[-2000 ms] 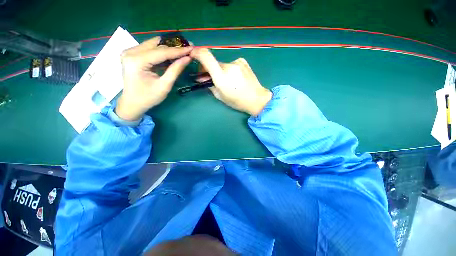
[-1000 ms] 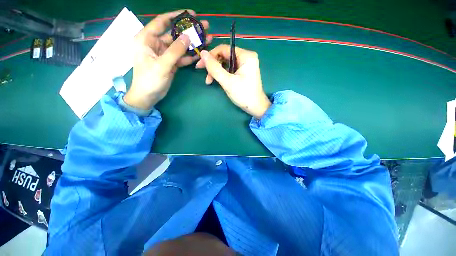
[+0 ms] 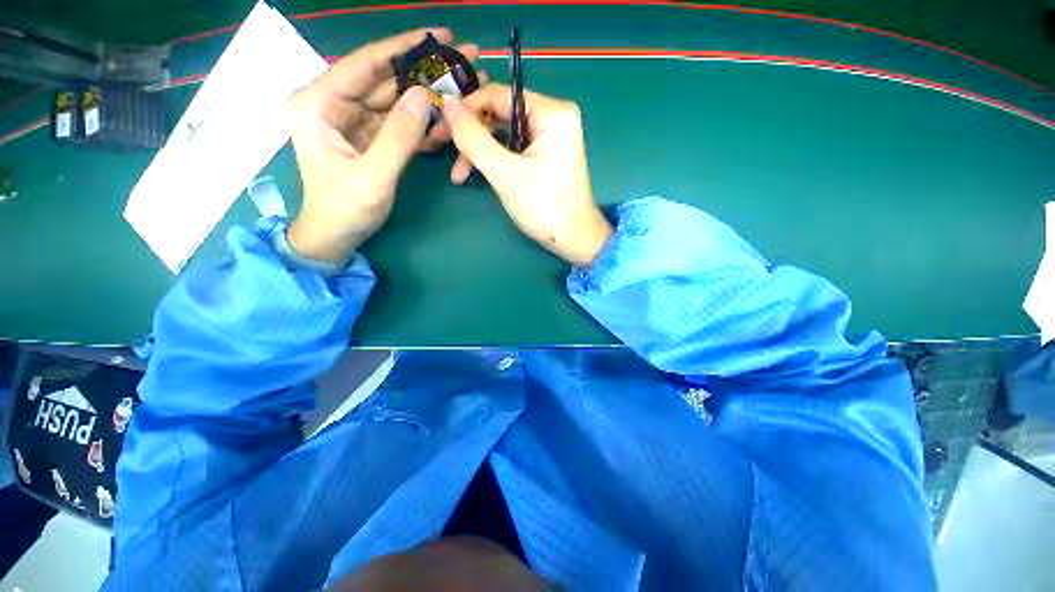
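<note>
My left hand [image 3: 359, 150] holds a round black housing [image 3: 435, 58] with its open side up, showing gold parts and a small white piece. My left thumb presses at its lower edge. My right hand [image 3: 526, 174] has its thumb and fingertips at the lower right edge of the housing, by a small orange-yellow bit. Dark tweezers [image 3: 515, 87] stand upright between the fingers of my right hand, their tip away from the housing. My fingertips hide part of the housing's lower edge.
A white paper sheet [image 3: 226, 133] lies left of my left hand. A dark ribbed holder [image 3: 133, 119] with two white-and-yellow pieces is at the far left, by a metal post [image 3: 98, 58]. A paper edge [image 3: 1042, 283] shows far right. A "PUSH" bin [image 3: 69, 422] is lower left.
Since the oldest frame, the housing has turned open side up and the tweezers from slanted to upright. Since one second ago, my right fingertips have moved onto the housing's lower edge, covering more of the white piece.
</note>
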